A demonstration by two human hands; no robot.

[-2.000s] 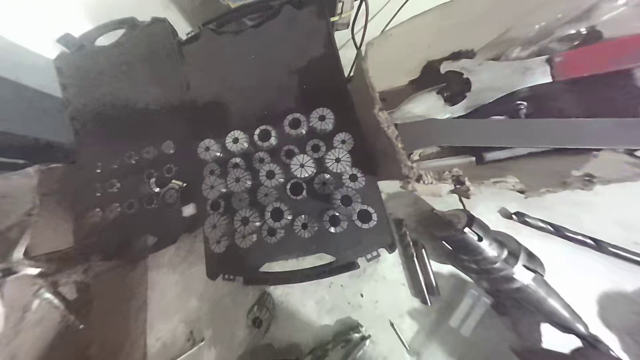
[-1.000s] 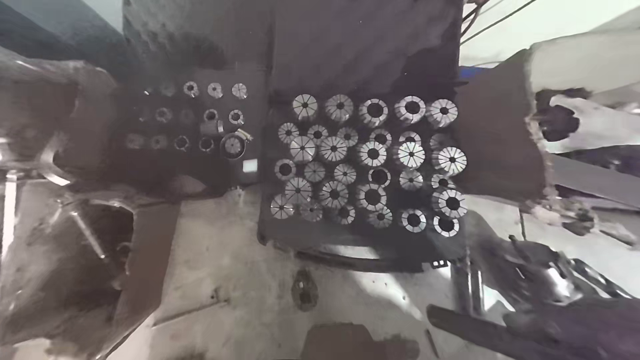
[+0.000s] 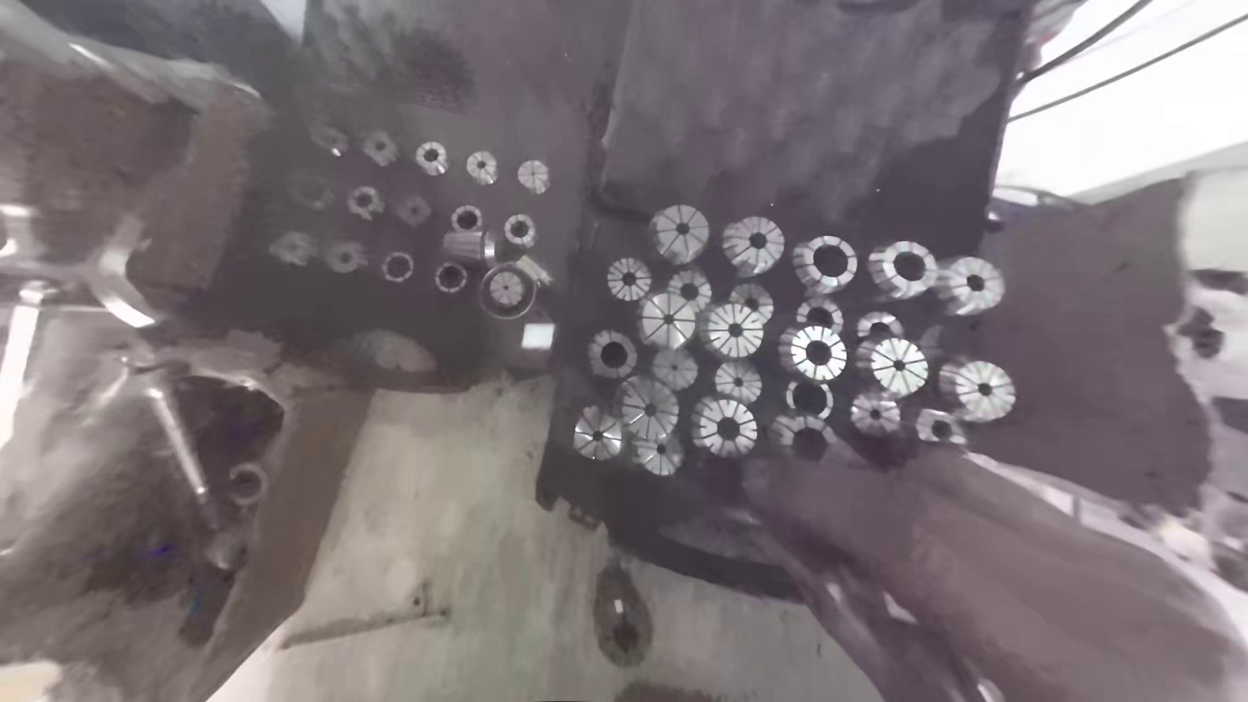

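Steel spring collets [image 3: 726, 427] stand in rows in the right part of a dark plastic case [image 3: 575, 487]. My right hand [image 3: 877, 497], blurred, reaches in from the lower right. Its fingertips are at the front row, over or beside a collet [image 3: 807, 437]; whether they grip it cannot be seen. Smaller collets [image 3: 432, 157] sit in the left part of the case, and a round collet nut with a collet in it [image 3: 508, 289] lies near their right end. My left hand is not in view.
The case's raised lid [image 3: 809, 107] stands behind the collets. A loose collet [image 3: 622, 616] lies on the pale bench in front of the case. Cardboard edges [image 3: 292, 507] are at the left, with metal parts beyond, and more cardboard [image 3: 1092, 341] is at the right. Cables run at the upper right.
My right hand has come in from the lower right to the front row of the larger collets. The view has shifted and moved closer to the case.
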